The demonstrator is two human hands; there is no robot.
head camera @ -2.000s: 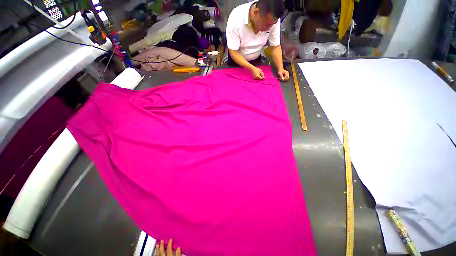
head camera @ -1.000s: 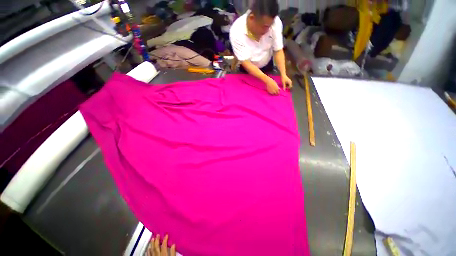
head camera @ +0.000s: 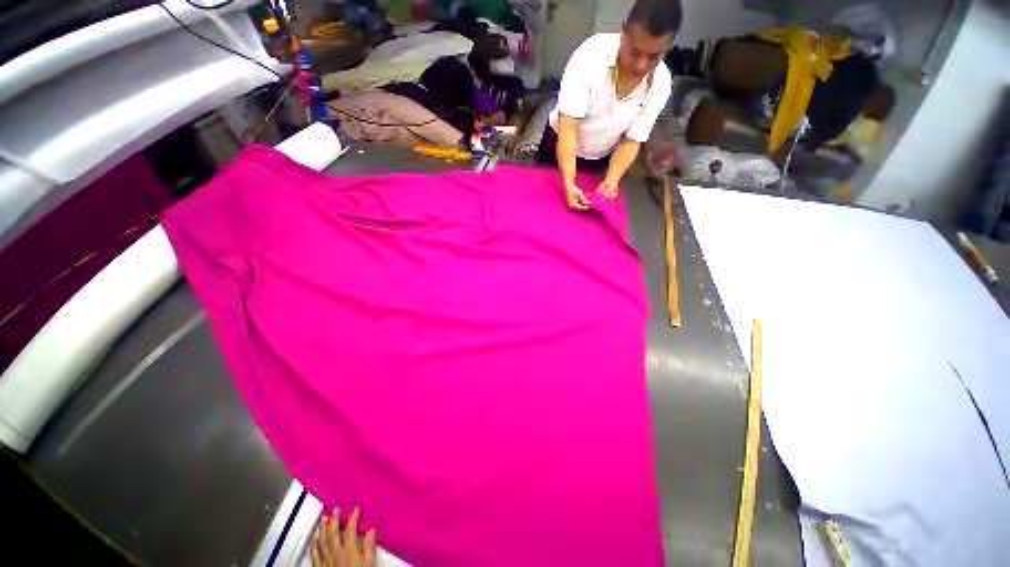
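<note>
Bright pink fabric point(head camera: 476, 366) lies across the table, with soft folds and a bunched part at the left. My left hand point(head camera: 341, 543), cut off by the bottom edge, rests palm down with fingers apart at the fabric's near left edge, beside the silver-white rail point(head camera: 285, 526). No grip on the cloth shows. My right hand is not in view. Another person's hands point(head camera: 589, 197) hold the fabric's far right corner, where its edge is lifted and folded.
The helper point(head camera: 609, 105) stands at the far side. Two wooden rulers, a far one point(head camera: 671, 260) and a near one point(head camera: 750, 443), lie right of the fabric. White paper sheets point(head camera: 842, 332) cover the right, with a speckled stick point(head camera: 834, 543) on them. A white roll point(head camera: 94, 332) lies at the left.
The helper stands more upright, and the far right corner of the fabric is now lifted and folded back. The camera view has shifted. My left hand stays by the rail.
</note>
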